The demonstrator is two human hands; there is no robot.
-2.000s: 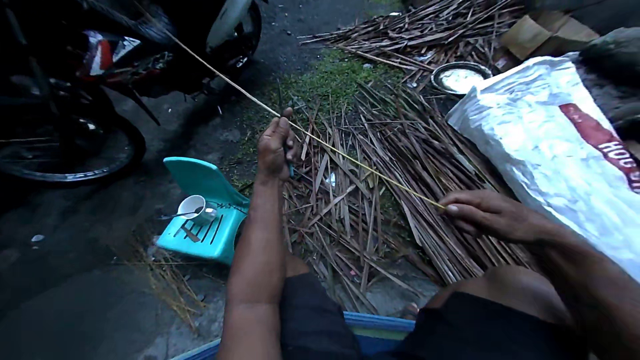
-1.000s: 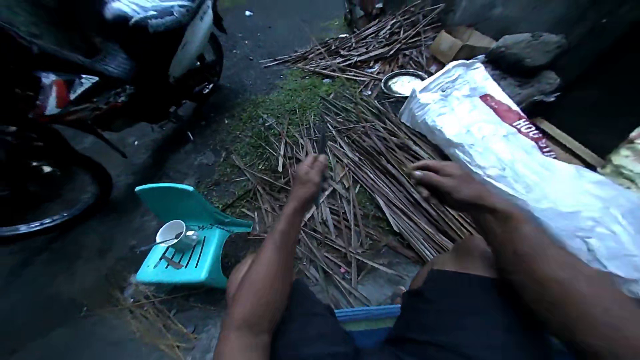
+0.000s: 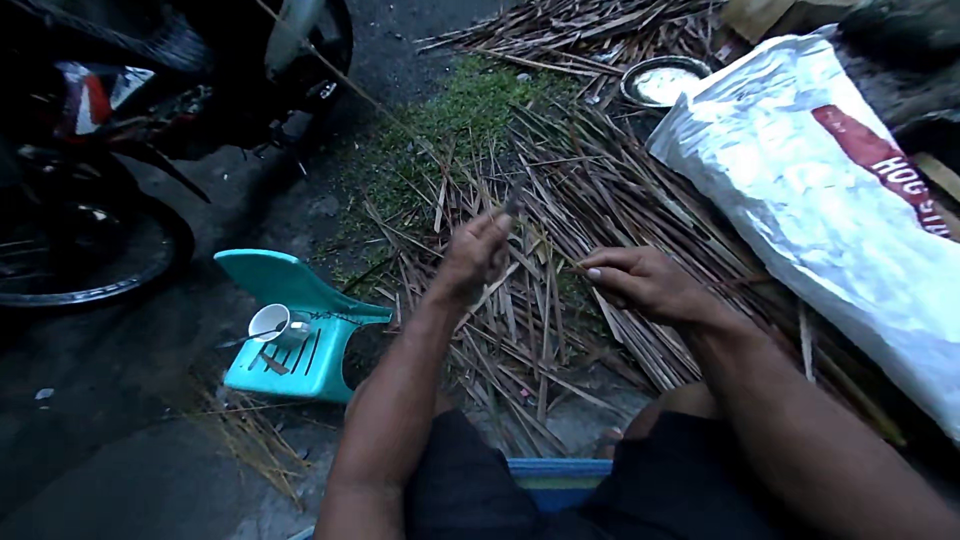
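My left hand (image 3: 480, 251) is closed around a small dark tool, probably a knife, whose blade (image 3: 514, 201) points up and away. A long thin leaf rib (image 3: 360, 88) slants from the upper left toward my hands. Its near end lies pinched between the thumb and forefinger of my right hand (image 3: 641, 281), to the right of the left hand and slightly nearer to me. Between the two hands the strip is thin and partly blurred. Beneath them lie dry brown palm leaf strips (image 3: 525, 322), with a denser bundle (image 3: 637, 195) to the right.
A teal plastic chair (image 3: 289, 379) on the left bears a white cup (image 3: 268, 322) with a utensil. Behind it stands a motorcycle (image 3: 90, 217). At right lie a white printed sack (image 3: 795, 180) and a round basin (image 3: 666, 81). Thin ribs (image 3: 262, 442) lie on the ground at lower left.
Two seconds ago the rib ran taut between my widely spaced hands; now they are closer together. The view has shifted between frames.
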